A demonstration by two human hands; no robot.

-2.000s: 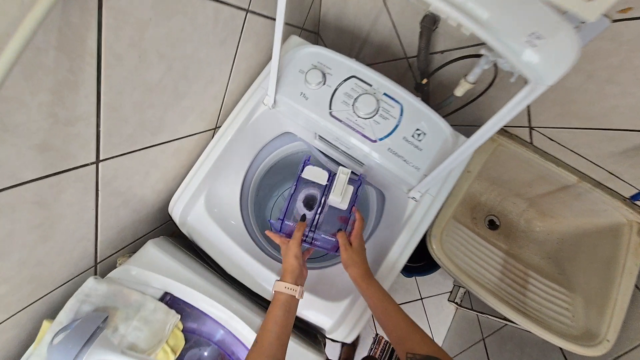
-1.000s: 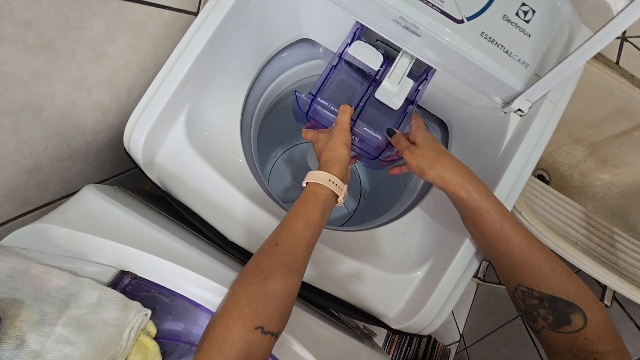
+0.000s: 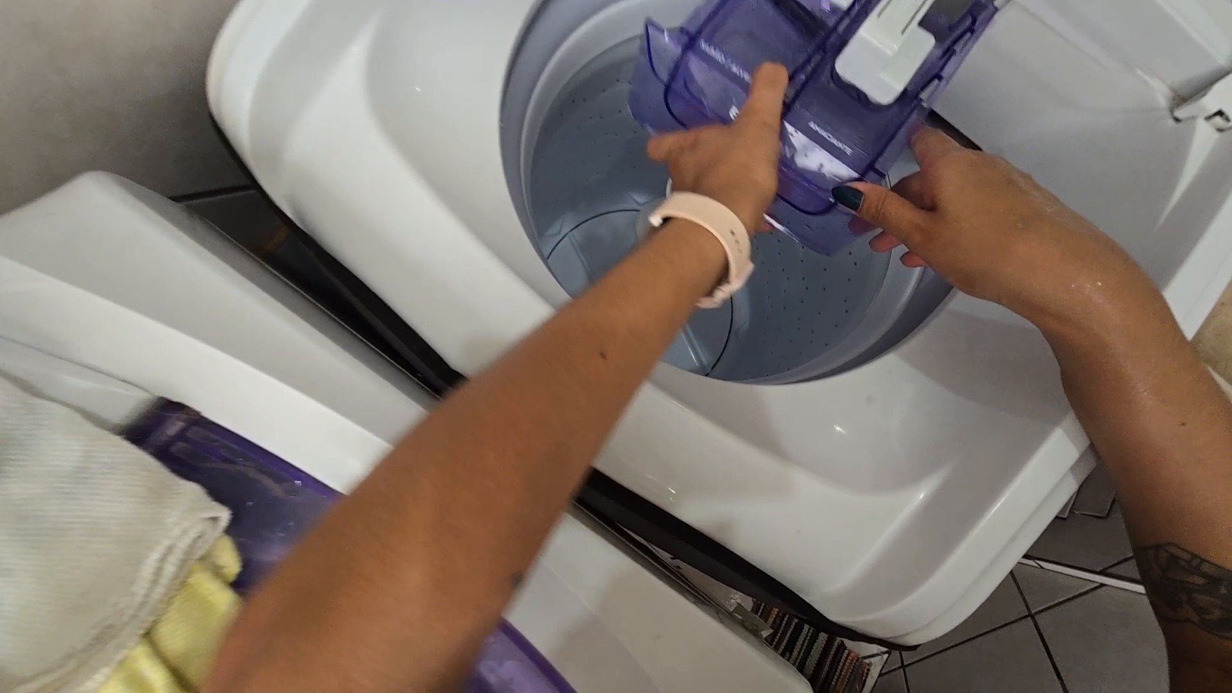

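A translucent purple detergent dispenser drawer [image 3: 741, 58] with a white plastic insert [image 3: 885, 48] extends over the round grey tub [image 3: 606, 164] of a white top-loading washing machine [image 3: 414, 125]. My left hand [image 3: 727, 159], with a pale pink band on the wrist, grips the drawer's front, thumb on top and the other fingers largely hidden beneath. My right hand [image 3: 962, 212] is at the drawer's front right corner, its thumb by the front edge and its fingers curled below. Whether the right hand bears any of the drawer's hold is hard to tell.
At the lower left stands a second white appliance [image 3: 192, 279] with a purple translucent lid [image 3: 260, 491]. A greyish cloth [image 3: 87, 539] and a yellow cloth [image 3: 183, 626] lie on it. A dark gap separates the two machines. A striped mat [image 3: 818, 654] lies on the tiled floor [image 3: 1001, 626].
The view has moved much closer to the tub. Both hands stay at the drawer's front; the right thumb, earlier over the front edge, now sits nearer the right corner.
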